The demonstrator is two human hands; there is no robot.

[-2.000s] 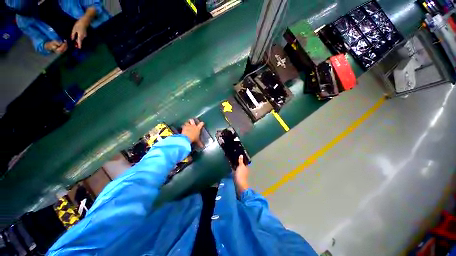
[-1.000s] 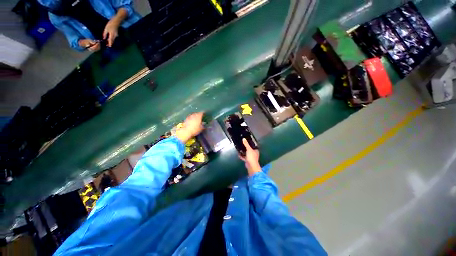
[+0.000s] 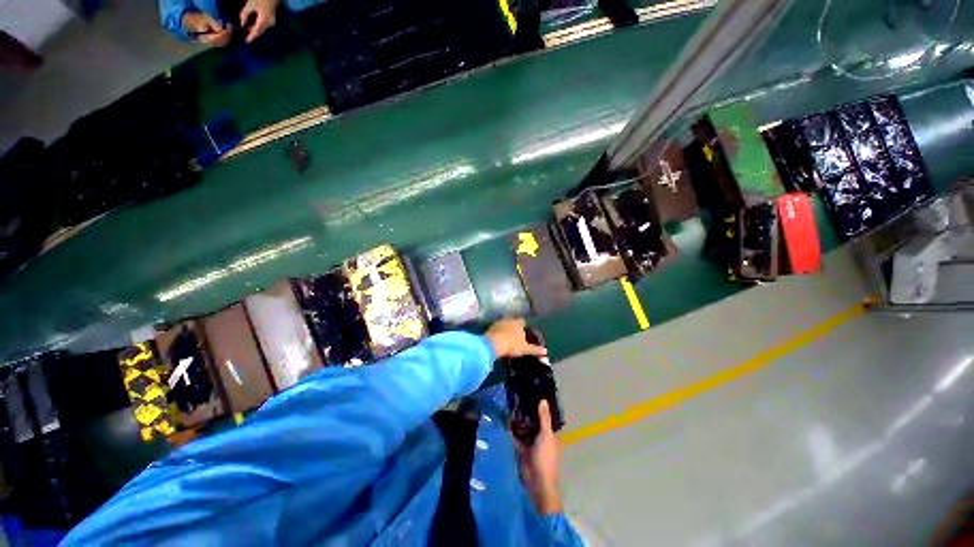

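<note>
My right hand (image 3: 542, 454) holds black patterned cases (image 3: 533, 393), apparently a small stack, at the bench's near edge. My left hand (image 3: 515, 339) is at the far end of these cases, its fingertips against them; its exact grip is partly hidden. A silver case (image 3: 453, 286) lies on the bench to the left of my hands. A yellow camouflage stack (image 3: 385, 299) stands left of it. A dull dark case with a yellow mark (image 3: 545, 267) lies beyond my hands.
More stacks run left along the green bench (image 3: 352, 203), with brown (image 3: 237, 358) and pale cases (image 3: 283, 333). To the right are a metal post (image 3: 684, 86), green (image 3: 745, 150) and red cases (image 3: 798, 233), and a glossy black tray (image 3: 870, 162). A person's hands show opposite.
My left hand has moved from near the yellow camouflage stack to the cases in my right hand. My right hand and its cases are closer to my body. The view has shifted.
</note>
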